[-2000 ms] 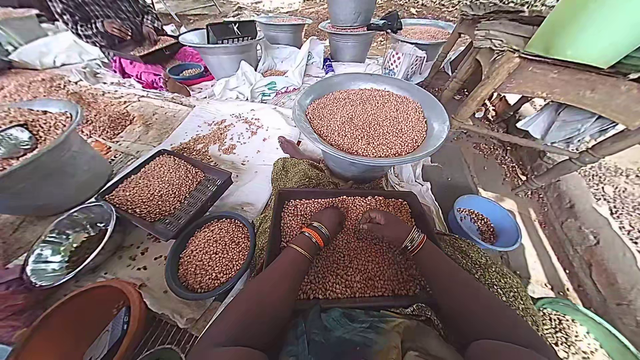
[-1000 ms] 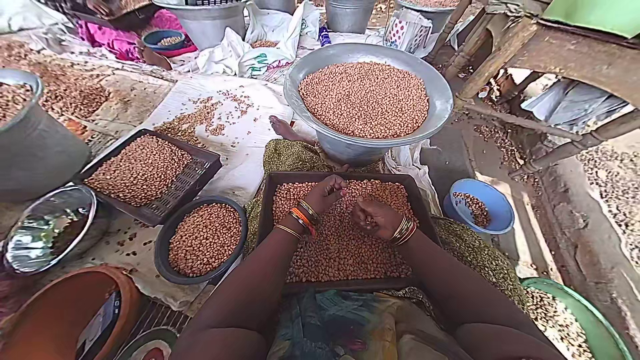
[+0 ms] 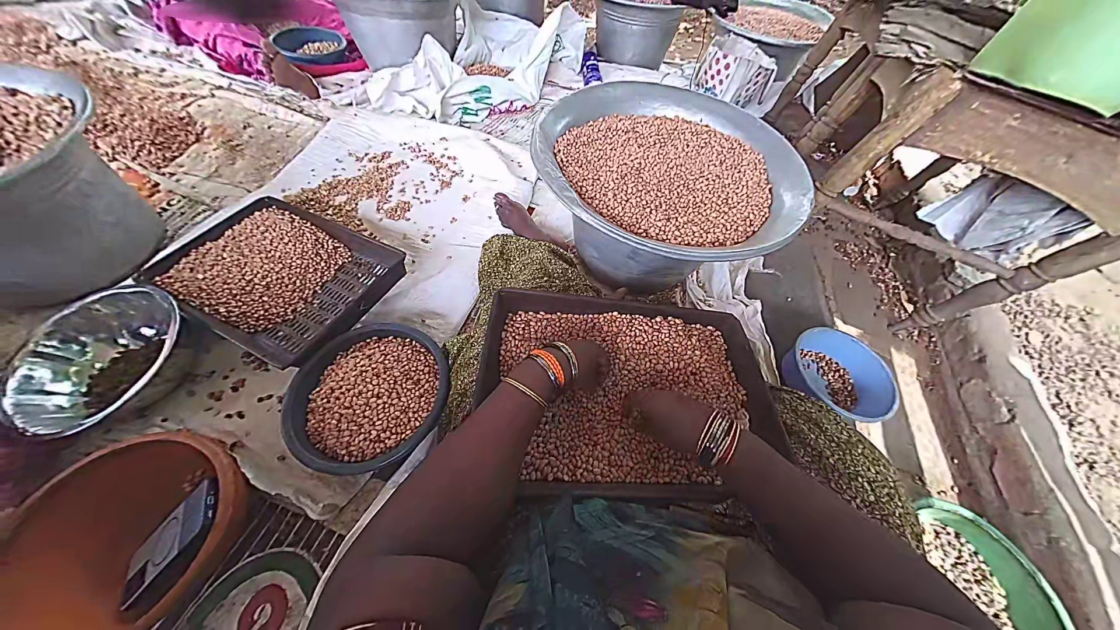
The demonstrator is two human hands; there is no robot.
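Observation:
A dark rectangular tray [image 3: 763,394] full of reddish-brown nuts or seeds [image 3: 612,446] rests on my lap. My left hand [image 3: 588,366], with bangles at its wrist, is lowered onto the nuts left of the tray's middle. Right of it, my right hand [image 3: 656,416], also with bangles, touches the nuts with its fingertips pointing inward. The fingers of both hands are blurred or partly hidden, so whether they pinch any nuts cannot be told. Beyond the tray stands a wide metal basin [image 3: 560,188] heaped with similar nuts.
A slotted tray [image 3: 372,280] and a dark round bowl [image 3: 297,411] of nuts lie left, near a shiny metal bowl [image 3: 52,411] and an orange basin [image 3: 105,507] holding a phone [image 3: 171,542]. Right are a blue bowl [image 3: 879,385], green basin [image 3: 1032,569] and wooden chair [image 3: 1006,157].
Both hands have moved over the nuts; my left hand is now lower in the tray, nearer my body, than one second ago. The view has tilted down.

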